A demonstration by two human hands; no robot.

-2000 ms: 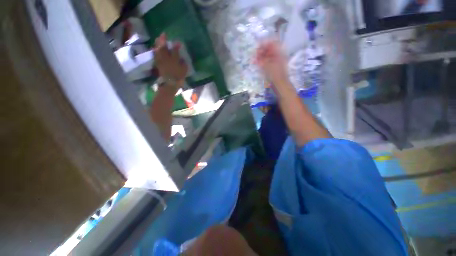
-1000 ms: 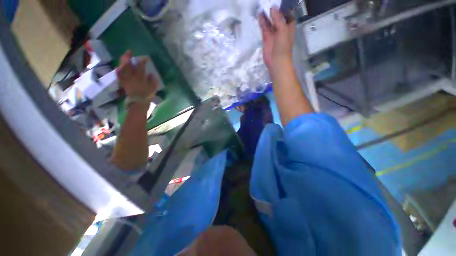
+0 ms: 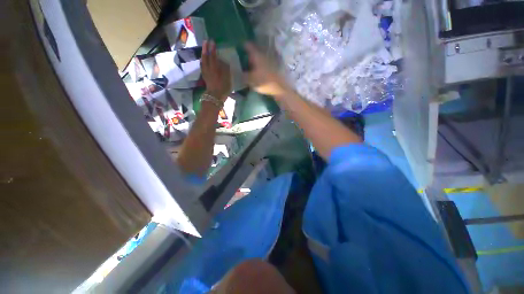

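My left hand (image 3: 216, 73), with a bracelet at the wrist, is on a plain white carton (image 3: 234, 64) over the green surface (image 3: 221, 23). My right hand (image 3: 263, 73) is blurred at the carton's right side; whether it touches or grips the carton cannot be told. A crowded pile of printed white cartons (image 3: 176, 119) with black, orange and red marks lies left of and around my left hand. The carton's underside is hidden.
A heap of shiny white scrap (image 3: 322, 57) with a blue edge lies right of the green surface. Brown cardboard (image 3: 123, 28) is at upper left. A grey rail (image 3: 238, 163) runs near my body. A black conveyor belt (image 3: 485, 20) is at upper right.
My right hand has come back left from beyond the scrap heap to the carton; the dark item it held is no longer seen in it. The view has shifted, showing more carton pile.
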